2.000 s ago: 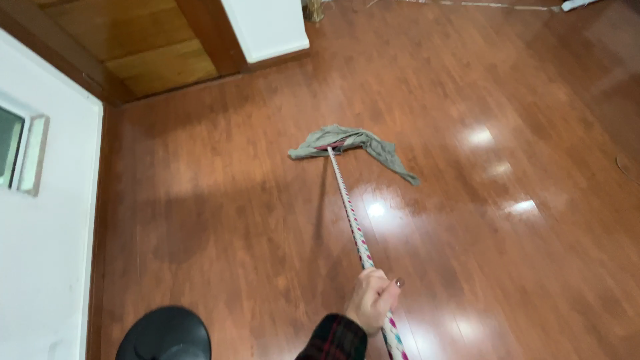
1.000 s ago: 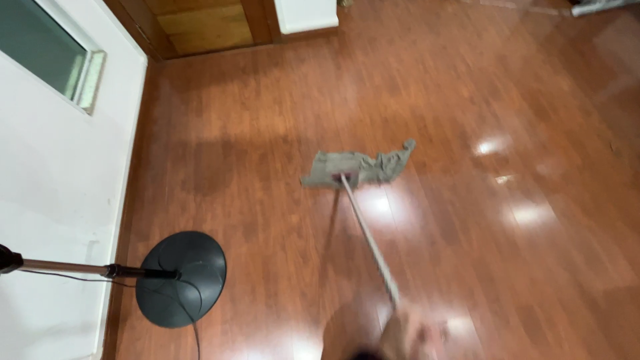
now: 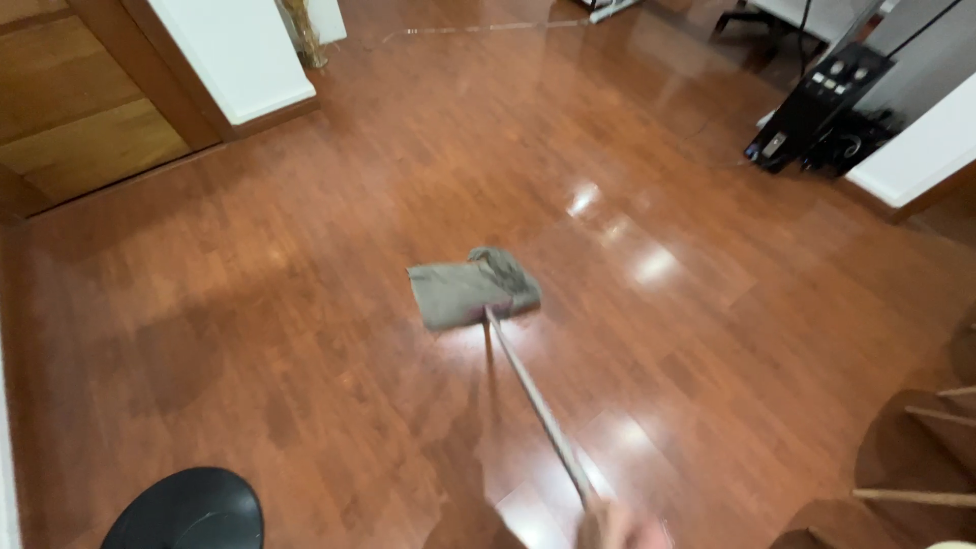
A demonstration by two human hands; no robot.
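My left hand (image 3: 621, 526), blurred and partly cut off at the bottom edge, is closed around the long pale handle (image 3: 541, 404) of a floor mop. The handle slants up and to the left to the mop head, over which a damp-looking grey-green cloth (image 3: 450, 293) is draped. This cloth lies on the glossy reddish-brown wood-look floor (image 3: 343, 427), its right part bunched and folded. My right hand is out of view.
A round black stand base (image 3: 191, 515) sits at lower left. Wooden door panels (image 3: 84, 99) and a white wall end (image 3: 236, 57) stand upper left. At upper right are a black device (image 3: 820, 107) and chair base (image 3: 751, 23); slender wooden legs (image 3: 915, 497) show lower right.
The mop cloth has changed shape, from long and spread out to more bunched on its right side. My left hand stays on the handle. The view has swung to the right.
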